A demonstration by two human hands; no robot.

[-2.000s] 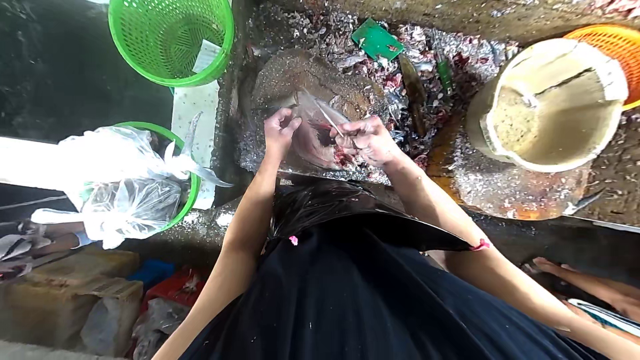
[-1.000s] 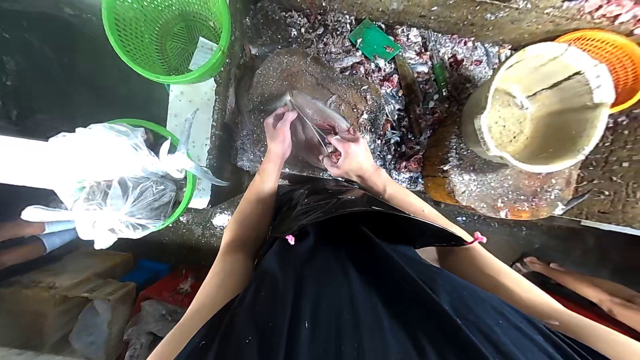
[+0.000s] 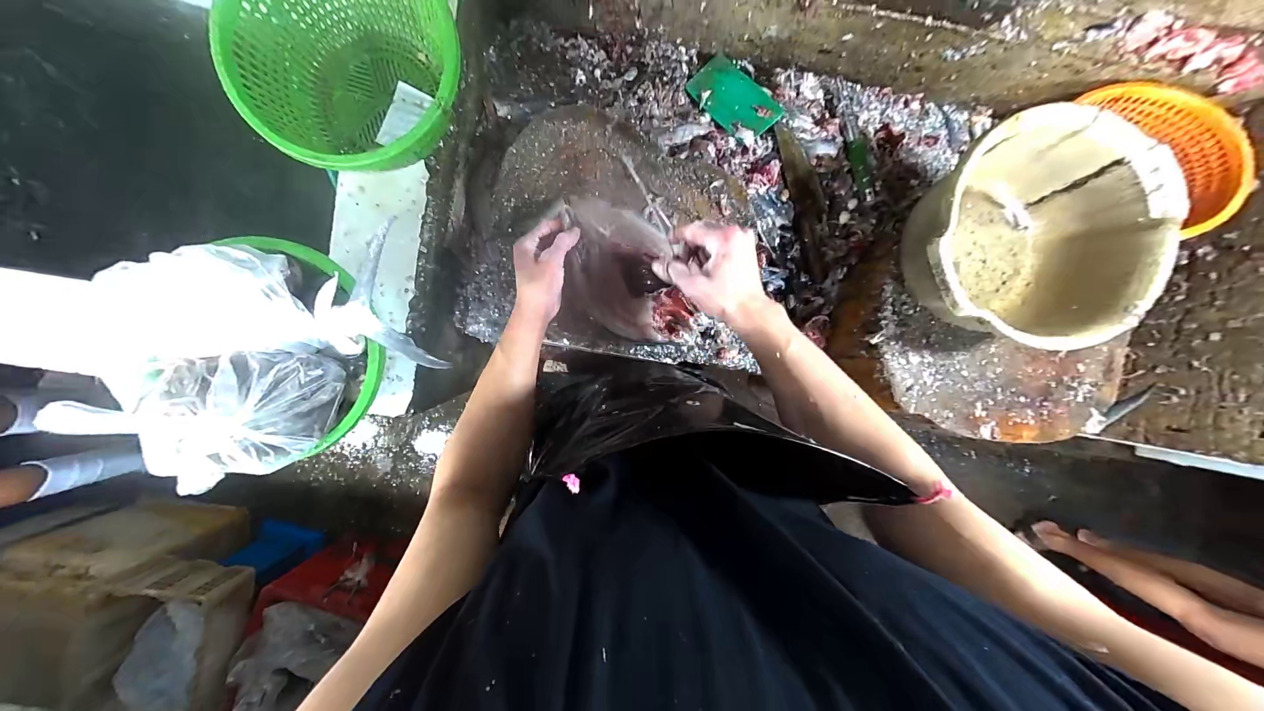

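A grey fish (image 3: 607, 281), its belly cut and showing red, lies on a round chopping block (image 3: 563, 148) in front of me. My left hand (image 3: 543, 257) is at the left edge of the fish, thumb and fingers pinched on a thin part of it. Over the right side of the fish is my right hand (image 3: 713, 265), fingers curled around something thin, seemingly a knife; a narrow, blurred blade-like shape (image 3: 647, 193) extends up and left from it. Red innards (image 3: 673, 311) show just below my right hand.
Fish scraps and scales surround a green plastic piece (image 3: 736, 97). A cream bucket (image 3: 1066, 227) and orange basket (image 3: 1210, 148) stand right. At left are a green basket (image 3: 336, 69) and plastic bags (image 3: 237, 365). Another person's legs (image 3: 1165, 583) show lower right.
My right hand has moved up and away from the lower middle of the fish. My left hand stays by its left edge.
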